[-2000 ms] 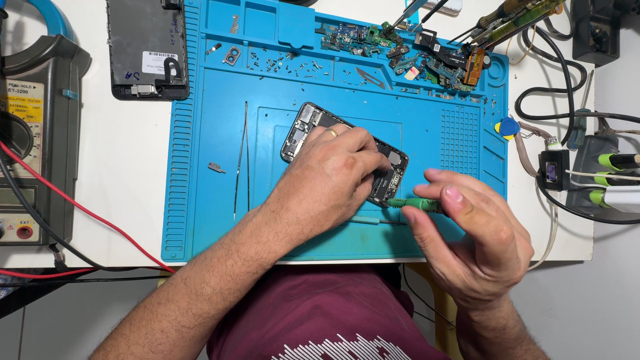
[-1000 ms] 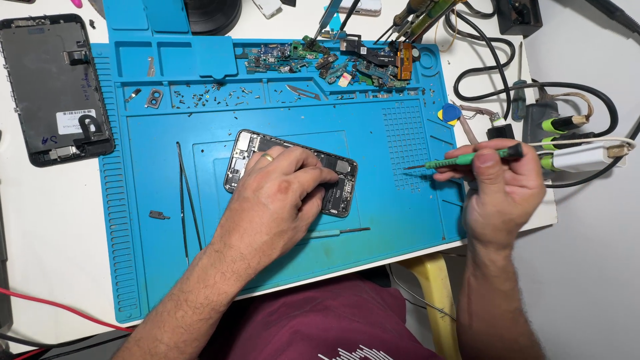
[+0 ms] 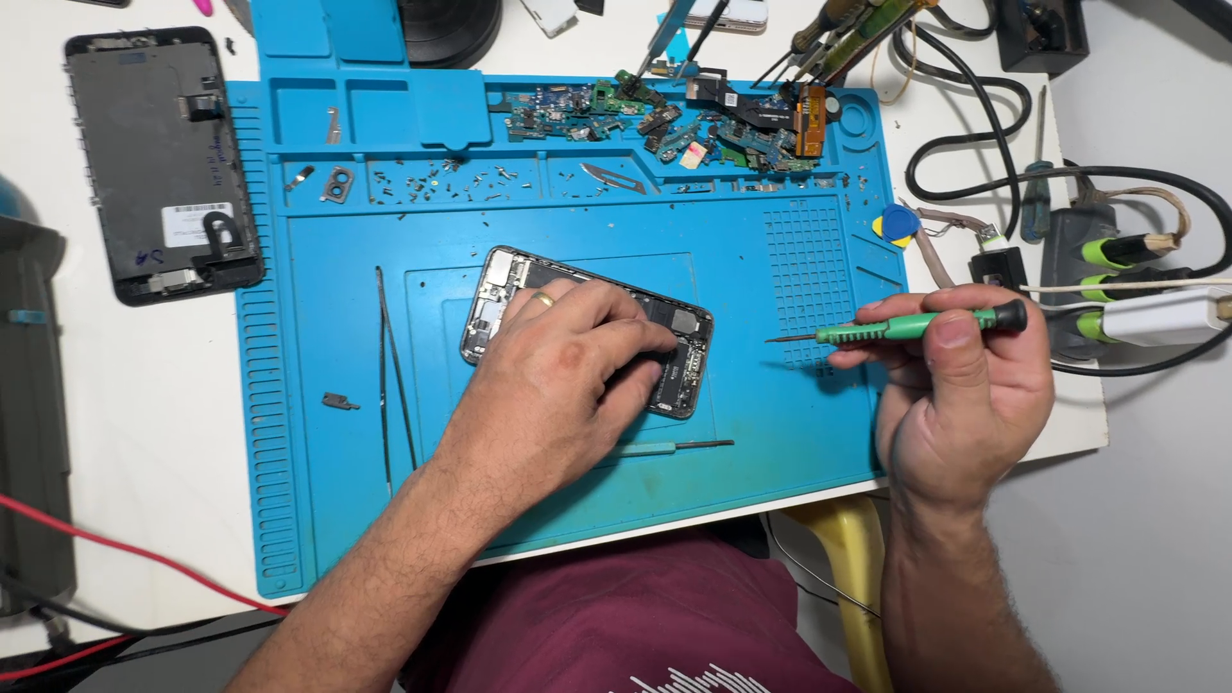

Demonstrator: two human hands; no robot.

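Note:
My left hand point(image 3: 568, 375) lies over an opened smartphone point(image 3: 679, 385), its fingertips bent down on the inner parts; whether it pinches anything there is hidden. In my right hand point(image 3: 953, 375) is a small green precision screwdriver point(image 3: 885, 328), its thin tip pointing left, over the grid of the blue silicone work mat point(image 3: 770, 462). A second slim tool with a pale teal handle point(image 3: 650, 449) lies below the phone, partly behind my left hand. Black tweezers point(image 3: 390, 375) rest left of the phone, near a small dark part point(image 3: 339, 400).
A detached phone screen assembly point(image 3: 144, 144) lies at the upper left. Circuit boards point(image 3: 577, 114), loose screws point(image 3: 443, 181) and a scalpel blade point(image 3: 611, 178) fill the mat's top trays. Upright tools point(image 3: 828, 43) stand behind; cables and a power strip point(image 3: 1073, 250) are at the right.
My right hand has moved away from the phone to the right with the green screwdriver. My left hand stays on the phone. The view has shifted.

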